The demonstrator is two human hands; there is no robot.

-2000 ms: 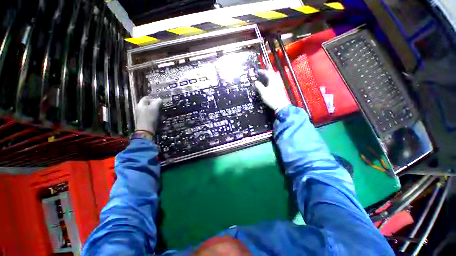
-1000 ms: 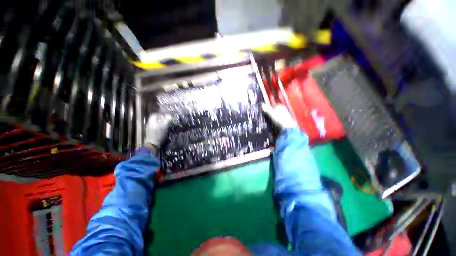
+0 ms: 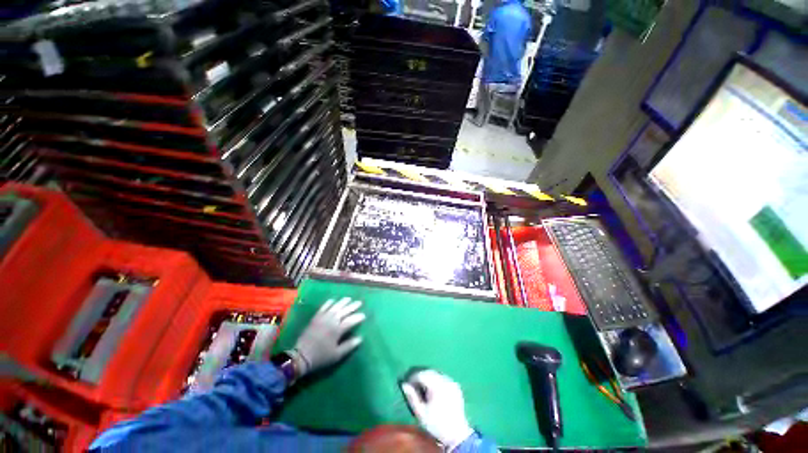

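Observation:
The circuit board [image 3: 412, 237] lies component side up inside a metal-edged frame [image 3: 390, 282] behind the green mat [image 3: 399, 327]. Neither hand touches it. My left hand [image 3: 330, 336], in a white glove, is spread over the mat's left part, empty. My right hand [image 3: 436, 404], also gloved, is low over the mat's front middle with fingers partly bent. A dark patch shows at its fingertips; I cannot tell if it is held. The black barcode scanner [image 3: 542, 389] lies on the mat to the right of my right hand.
Black slotted racks [image 3: 257, 133] stand at left, above red totes [image 3: 133, 345] with boards inside. A red tray [image 3: 540, 265], keyboard [image 3: 598, 270], mouse [image 3: 634, 350] and orange-handled tool [image 3: 607, 385] are at right, below a monitor [image 3: 735, 177]. A person in blue [image 3: 507, 44] is in the background.
Both hands have left the board and moved back toward me over the mat. The board remains in the frame. The view has lifted, showing the monitor, scanner and background.

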